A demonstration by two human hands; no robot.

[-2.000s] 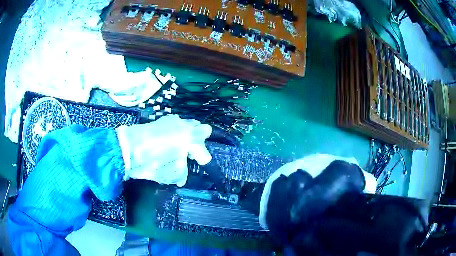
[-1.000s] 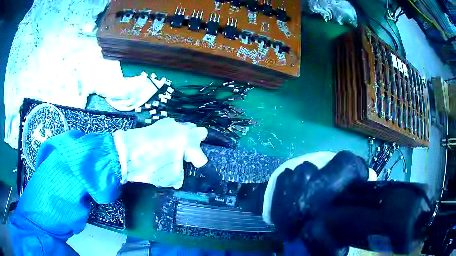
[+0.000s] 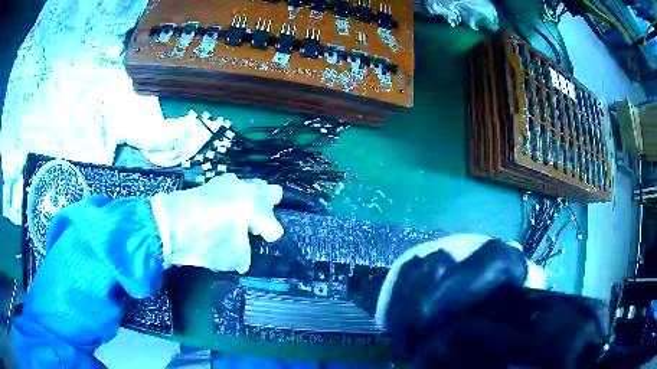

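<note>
My left hand [image 3: 216, 225], in a white glove with dark fingertips, lies over the left part of the speckled jig [image 3: 360, 241]. Its fingertips are at a row of small dark parts [image 3: 320, 277] above the ribbed silver heat sink [image 3: 310, 311]. The dark fingertips blend with the parts, so their grip is unclear. My right hand [image 3: 454, 277], in a white glove with black fingers, is closed around the thick black electric screwdriver [image 3: 533, 324]. Its narrow end points left at the same row. The bit tip cannot be made out, and the right hand hides the jig's right end.
The black screw tray [image 3: 133, 180] with a round clear dish [image 3: 54, 205] is at left, partly under my sleeve. A white cloth [image 3: 65, 94] lies behind it. Black lead wires [image 3: 288, 155] lie behind the jig. Brown board stacks stand at the back [image 3: 266, 83] and right [image 3: 490, 122].
The whole view has shifted, so the boards, tray and jig appear farther left. Both hands remain at the jig, and the screwdriver is still held in my right hand.
</note>
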